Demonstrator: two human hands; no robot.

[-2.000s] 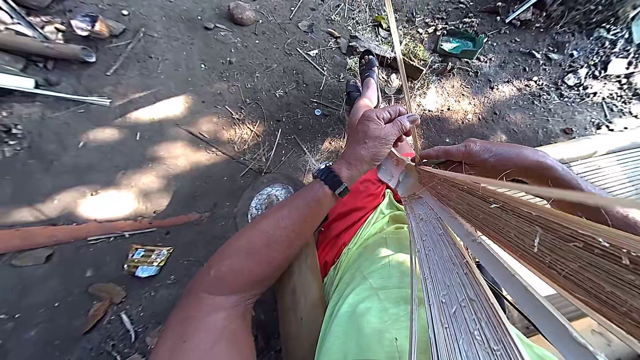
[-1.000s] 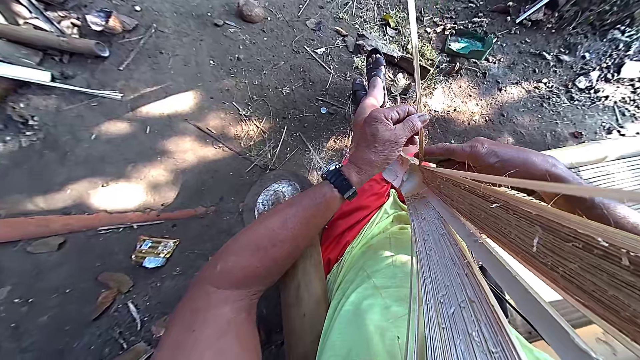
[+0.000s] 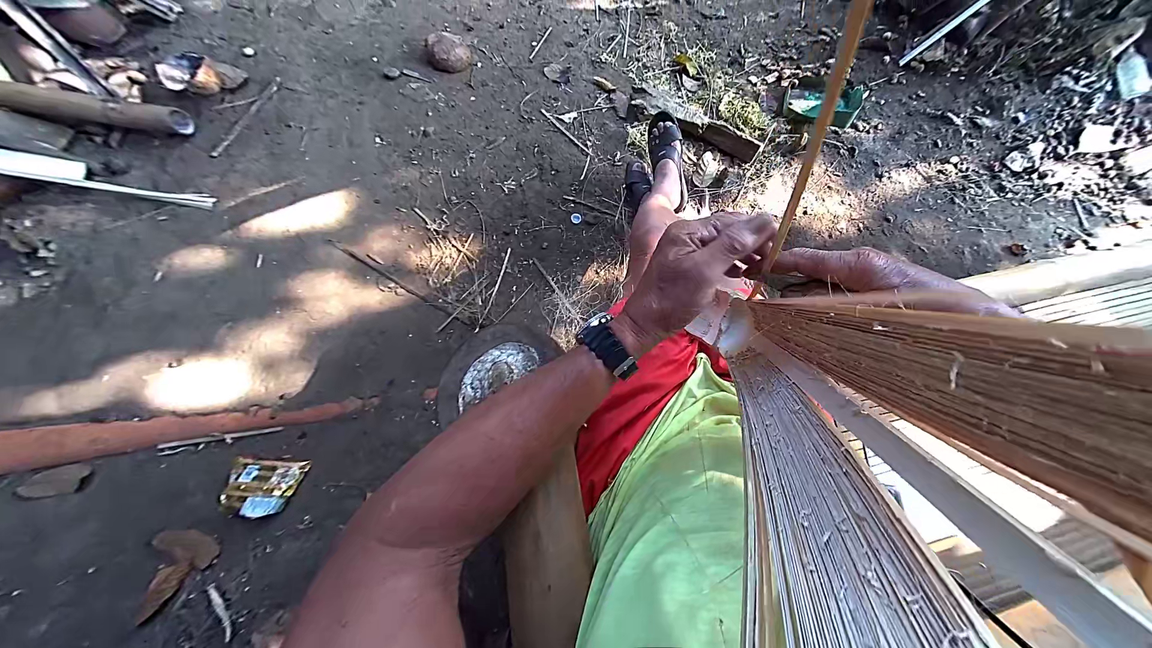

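Observation:
My left hand [image 3: 693, 270], with a black watch [image 3: 608, 346] at its wrist, has its fingers closed on the lower part of a narrow brown strip [image 3: 821, 126] of dried leaf or similar fibre. The strip rises toward the top edge. Facing it from the right, my right hand [image 3: 864, 270] has its thumb or finger against the strip's base; its other fingers are hidden. Just below both hands, a fan of brown dried leaf strips [image 3: 954, 369] and a greyer bundle of layered strips [image 3: 837, 513] spread from one joined point over my lap.
A slatted bench [image 3: 1080, 288] stands at the right. Below my left forearm is a wooden post [image 3: 549, 549], near a round object with a pale top [image 3: 498, 373]. Bamboo poles [image 3: 90, 108] lie at upper left, a reddish pole [image 3: 180, 432] at left, and a crumpled wrapper [image 3: 263, 487] below it.
The narrow strip, nearly upright before, now leans right at its top. My hands remain close together near the joined end of the leaf strips.

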